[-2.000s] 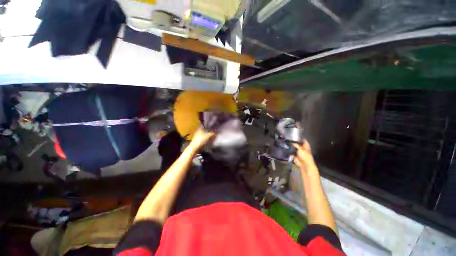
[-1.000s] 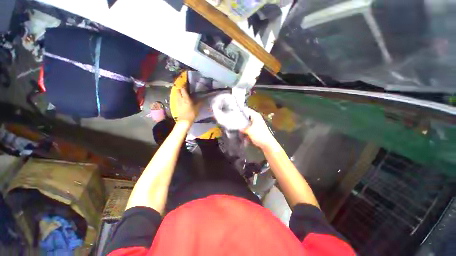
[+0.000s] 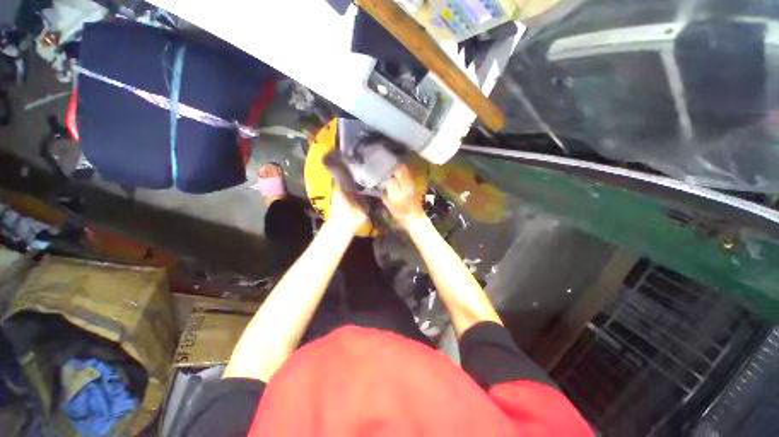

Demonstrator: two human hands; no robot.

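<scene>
A yellow round stool or bin stands on the floor just in front of me, beside the table's corner. Grey and black fabric pieces lie bunched over its top. My left hand is at the near left side of the bunch, with a dark strip at its fingers. My right hand is on the right side and grips the grey fabric. The fingers are partly blurred, and the exact shape of the pieces cannot be told.
The white table carries a wooden ruler and a grey tray. A tied dark bundle lies left on the floor, near cardboard boxes. Scraps litter the floor. A green edge runs along the right.
My right hand has come in from the right with a grey-white bundle to the yellow stool or bin. Both hands are now close together there. The view has turned and shifted.
</scene>
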